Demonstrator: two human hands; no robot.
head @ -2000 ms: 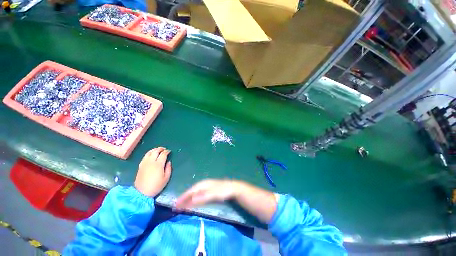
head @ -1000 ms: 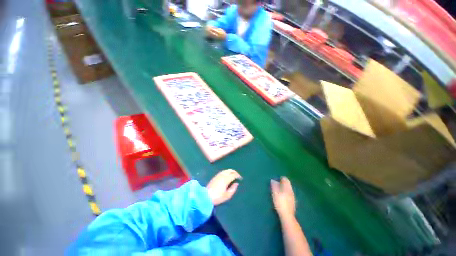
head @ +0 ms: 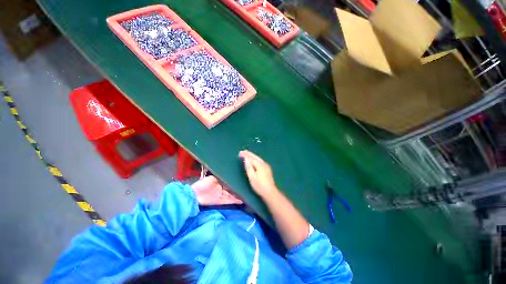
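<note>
A salmon-red parts tray (head: 208, 119) lies on the green bench, its two compartments full of small silver-purple metal parts. My right hand (head: 259, 176) is low over the bench near the front edge, fingers close together, beside a few tiny bits (head: 257, 141). Whether it holds any is too small to tell. My left hand (head: 208, 192) is at the bench's front edge, close to my body. Its fingers are partly hidden, and its grip cannot be made out.
Blue-handled cutters (head: 332, 206) lie on the bench to the right. A second parts tray (head: 286, 37) is at the top. An open cardboard carton (head: 383, 97) stands at the back right, near a metal frame. A red stool (head: 100, 111) stands on the floor to the left.
The view has swung left, then back partway. My left hand has moved from the bench top to its front edge. The small heap seen earlier now shows only as a few bits.
</note>
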